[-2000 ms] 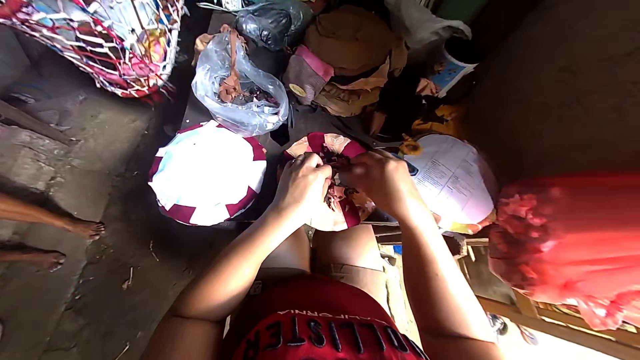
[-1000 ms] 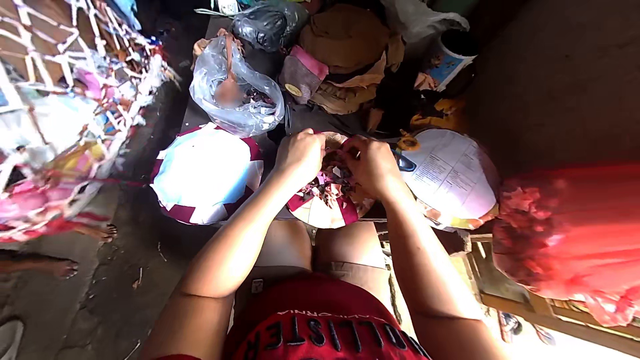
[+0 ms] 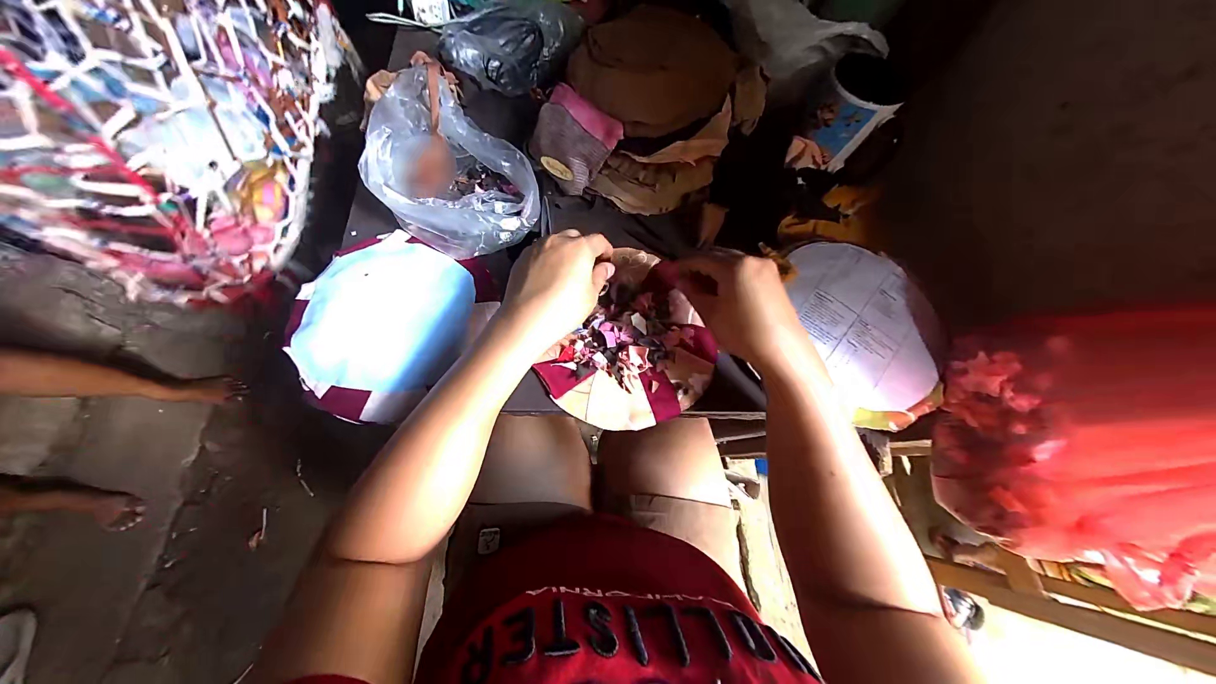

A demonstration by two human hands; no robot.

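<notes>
In front of me lies a round patchwork cloth piece (image 3: 608, 399) in maroon and peach, with small fabric scraps (image 3: 617, 347) heaped over its middle. My left hand (image 3: 570, 275) is at its upper left edge, fingers curled together; whether they pinch the cloth is hidden. At the upper right edge, my right hand (image 3: 731, 294) has bent fingers on or by a maroon part, its fingertips in shadow. To the left sits another round patchwork piece with a pale top (image 3: 380, 323). A round piece covered by printed paper (image 3: 860, 323) is on the right.
Behind the work are a clear plastic bag (image 3: 446, 209) of scraps, a dark plastic bag (image 3: 513, 43), brown cloth pieces (image 3: 655, 71) and a blue-and-white container (image 3: 850, 119). A net bag (image 3: 161, 142) hangs at upper left, near another person's bare feet (image 3: 214, 389). Red fabric (image 3: 1111, 427) is at right.
The net bag at upper left has swung further into view. My hands have stayed near the upper rim of the middle round piece, which shows its scraps more openly than two seconds ago.
</notes>
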